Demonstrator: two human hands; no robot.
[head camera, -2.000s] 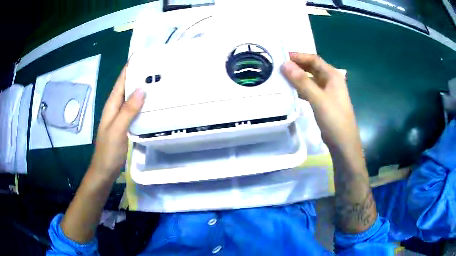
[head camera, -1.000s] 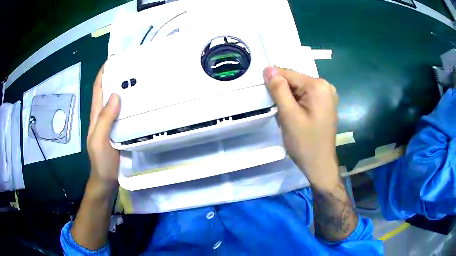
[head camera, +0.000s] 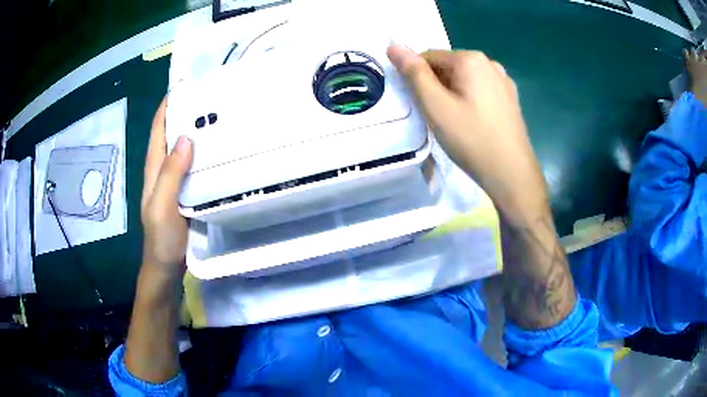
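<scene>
The white front cover (head camera: 263, 139) lies on the white main housing (head camera: 325, 203), with a dark gap along the edge nearest me. A round lens opening (head camera: 348, 83) with green glints shows at the cover's right, two small dark dots at its left. The white handle frame (head camera: 310, 250) sticks out toward me. My left hand (head camera: 165, 186) holds the unit's left side, thumb on top, fingers partly hidden behind the edge. My right hand (head camera: 465, 101) is at the upper right edge of the cover, thumb or fingertip beside the lens, other fingers curled; its exact grip is unclear.
The unit is on a white work mat (head camera: 387, 287) with masking tape (head camera: 477, 221) on a green bench (head camera: 574, 101). At left, a spare grey-looking cover (head camera: 70, 182) with a dark cable lies on a white sheet, beside stacked white sheets (head camera: 15, 225). Another person's blue sleeve (head camera: 670, 209) is at right.
My right hand has moved up along the cover's right edge, from the near corner to beside the lens. The unit is tilted slightly differently. My left hand still holds the left side.
</scene>
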